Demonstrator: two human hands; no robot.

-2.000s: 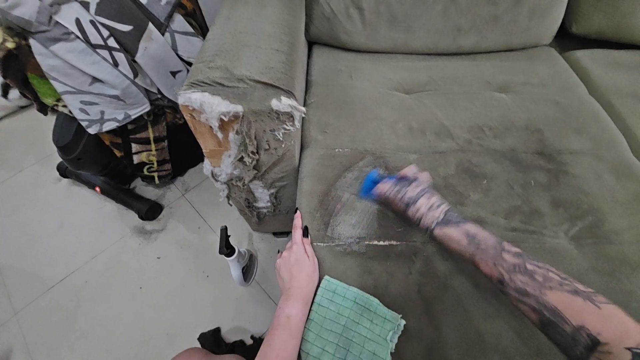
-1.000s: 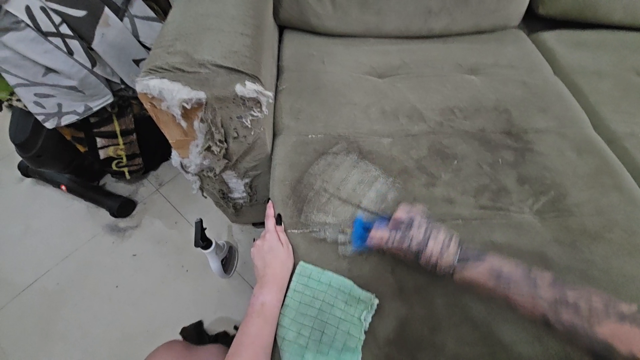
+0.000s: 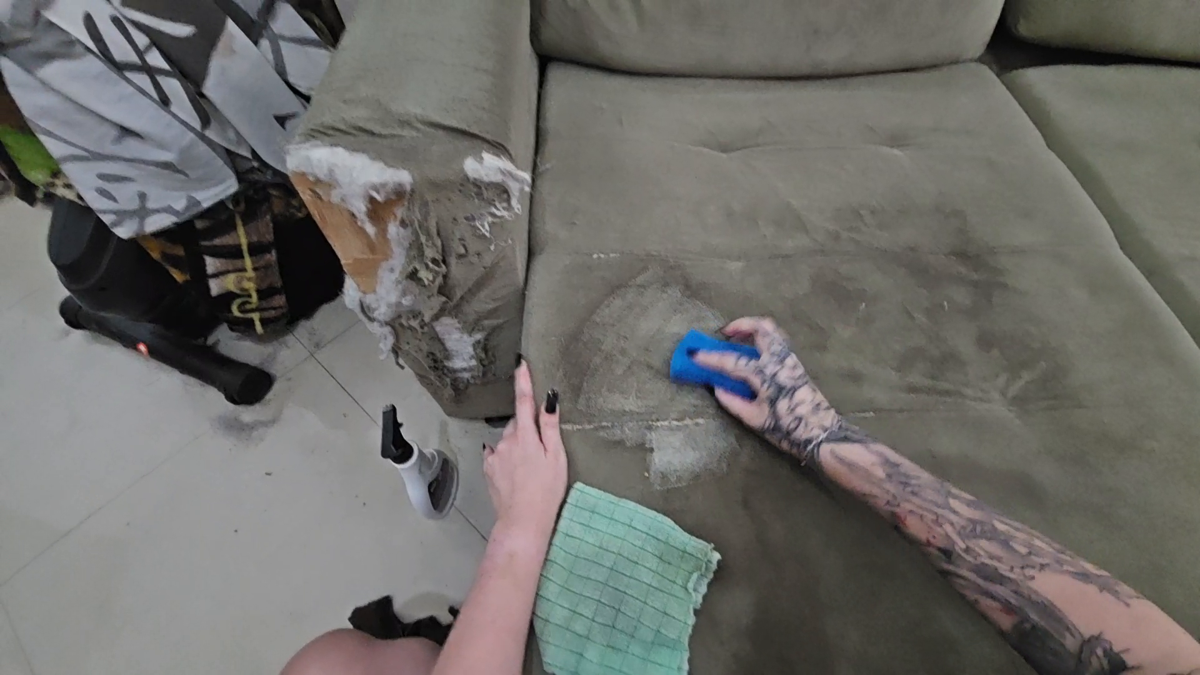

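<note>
My right hand (image 3: 773,389) grips a blue block-shaped scrubber (image 3: 711,361), its working face down on the green-grey sofa seat cushion (image 3: 750,206). Pale, whitish scrubbed marks (image 3: 694,455) show beside and below it, and darker stains spread over the fabric to the right. My left hand (image 3: 530,464) rests on the seat's left edge, fingers extended, holding nothing. Close by that forearm a green checked cloth (image 3: 623,581) lies flat on the seat. Whatever face of the scrubber meets the fabric is hidden.
The sofa arm (image 3: 422,216) at left is torn, with white stuffing and brown backing exposed. A white spray bottle with a black trigger (image 3: 422,469) is on the tiled floor (image 3: 216,506). Farther left are a black appliance (image 3: 159,328) and patterned grey-and-white fabric (image 3: 122,112).
The right hand has gone up from its position one second ago, still with the blue scrubber. Pale marks now extend below the seam. The left hand keeps its place on the sofa edge.
</note>
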